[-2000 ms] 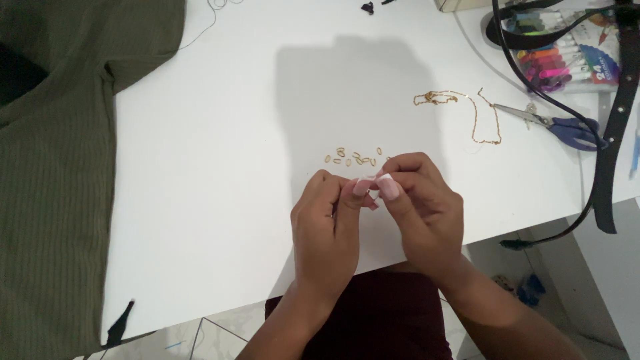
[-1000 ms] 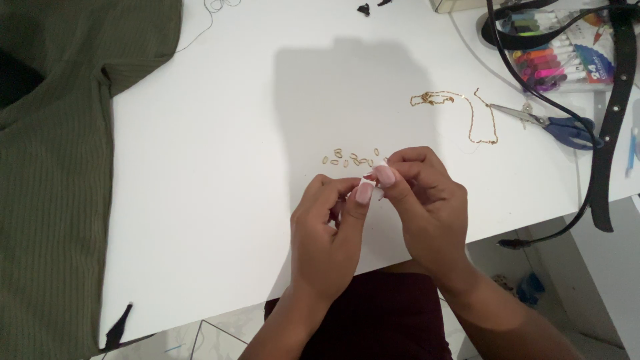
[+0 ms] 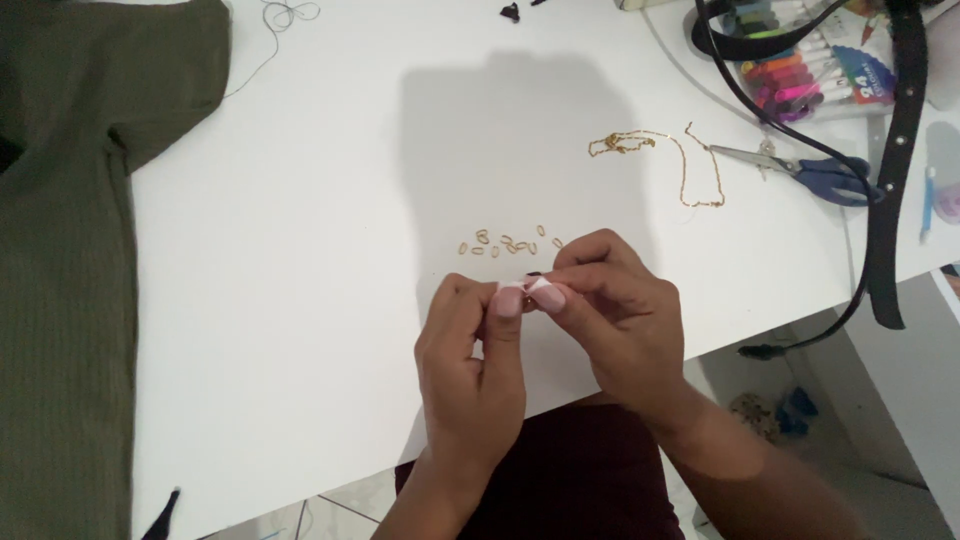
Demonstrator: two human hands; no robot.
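My left hand [image 3: 474, 352] and my right hand [image 3: 622, 315] meet near the front edge of the white table. Thumb and index finger of each are pinched together around something tiny; a speck of gold shows between the thumbnails, but its shape is hidden. Just beyond the fingertips lie several small gold oval links [image 3: 512, 246], loosely scattered. Farther back on the right, a thin gold chain [image 3: 683, 169] rests on the table, partly bunched at its left end. The tip of blue-handled scissors [image 3: 832, 178] touches or nearly touches the chain.
An olive ribbed garment [image 3: 67, 300] covers the left side. A black belt [image 3: 900, 165], a black cable [image 3: 868, 247] and a pouch of colored markers [image 3: 802, 75] lie at the right. Grey thread [image 3: 276, 34] and a small black scrap [image 3: 510, 12] are at the back.
Both hands stay together near the loose links, with small shifts of the thumbs and fingers. The links, chain and scissors have not plainly moved.
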